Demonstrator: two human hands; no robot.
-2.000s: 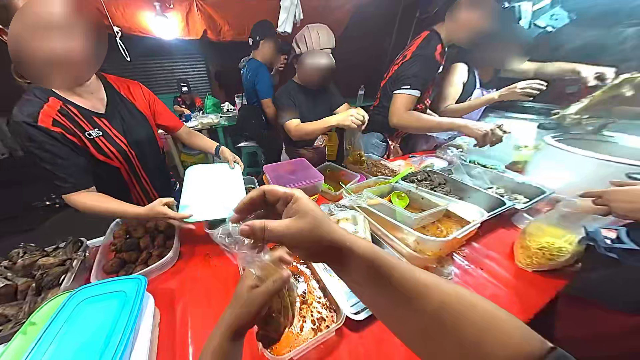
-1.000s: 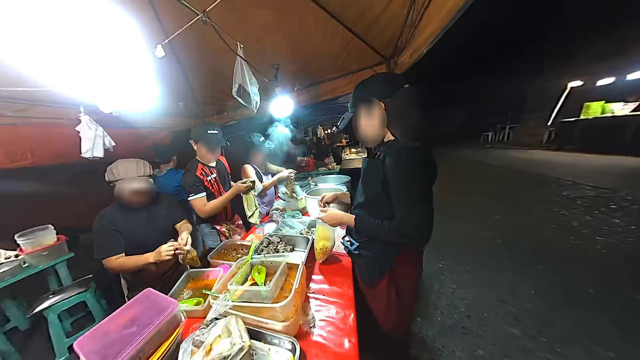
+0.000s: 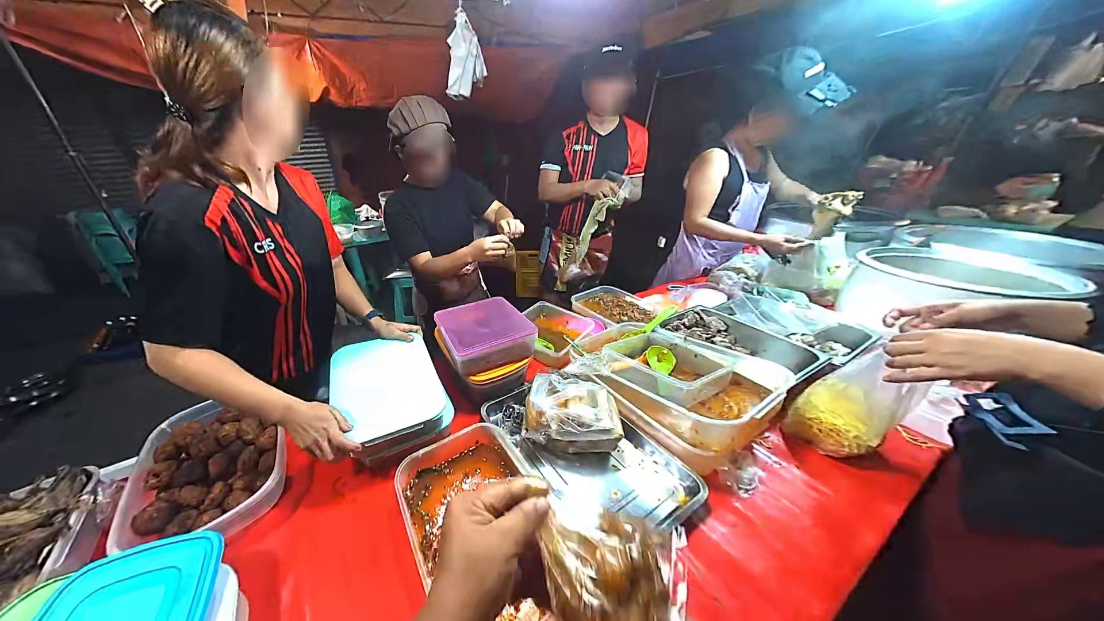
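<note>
My left hand (image 3: 492, 539) is at the bottom centre, its thumb and fingers pinched on the top of a clear plastic bag of brownish food (image 3: 608, 565). The bag hangs just right of the hand, partly blurred. Behind the hand, a clear plastic container of reddish-orange sauce (image 3: 461, 470) stands on the red table cover. A metal tray (image 3: 642, 479) lies beyond the bag, with a plastic-wrapped food packet (image 3: 573, 410) on it. My right hand is out of view.
A person at left holds stacked lidded containers (image 3: 388, 388) beside a tub of browned round food (image 3: 203, 466). Blue lids (image 3: 138, 578) lie lower left. Further food trays (image 3: 724, 397) and a bag of yellow noodles (image 3: 837, 414) stand right, near another person's hands (image 3: 949, 341).
Two seconds ago both my hands were in view at the bag; now only my left hand shows, holding it. The view swung right and came back. The wrapped packet shows more fully now.
</note>
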